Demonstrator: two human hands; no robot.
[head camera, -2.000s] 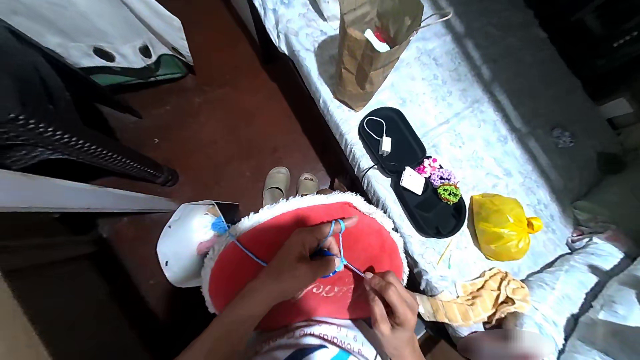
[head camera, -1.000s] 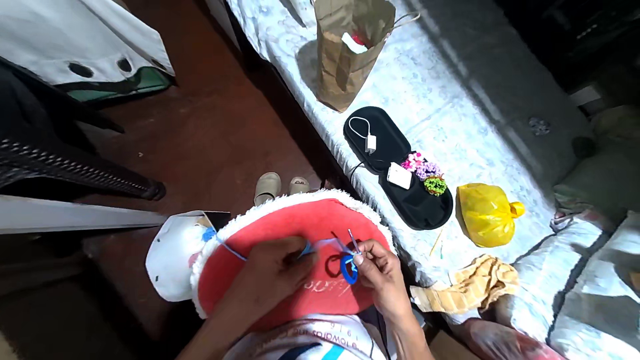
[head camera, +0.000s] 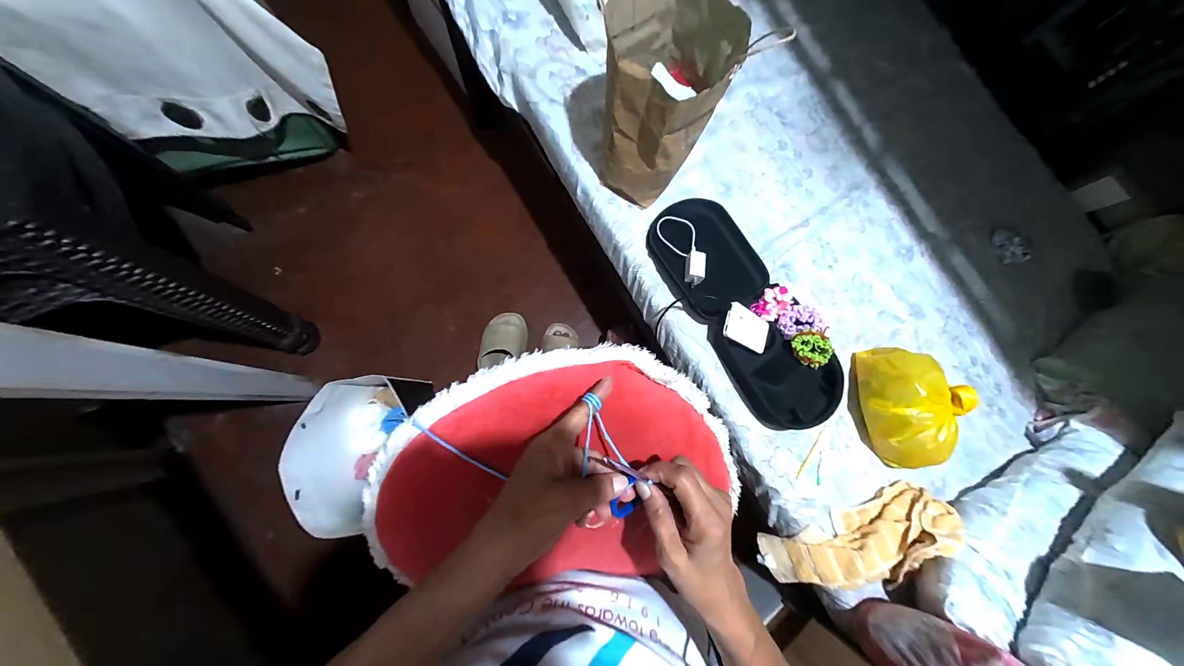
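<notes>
Light blue yarn (head camera: 458, 452) runs from a white container (head camera: 324, 462) at the left across a red cushion with white fluffy trim (head camera: 444, 518) on my lap. My left hand (head camera: 564, 462) has the yarn looped round its raised index finger, and its other fingers pinch a small blue piece (head camera: 623, 499). My right hand (head camera: 680, 504) holds a thin tool, apparently a crochet hook (head camera: 618, 465), its tip at the blue piece. The fingertips of both hands nearly meet. Part of the hook and the piece is hidden by fingers.
Right of the cushion, a bed (head camera: 786, 203) bears a brown paper bag (head camera: 657, 120), an open black case (head camera: 786, 393) with crocheted flowers (head camera: 797, 319), a yellow plastic bag (head camera: 906, 407) and a yellowish cloth (head camera: 869, 541). Slippers (head camera: 504, 338) lie on the floor beyond the cushion.
My left index finger is now raised with yarn stretched from it; one second ago that hand was lower and farther from the blue piece. Both hands have come together.
</notes>
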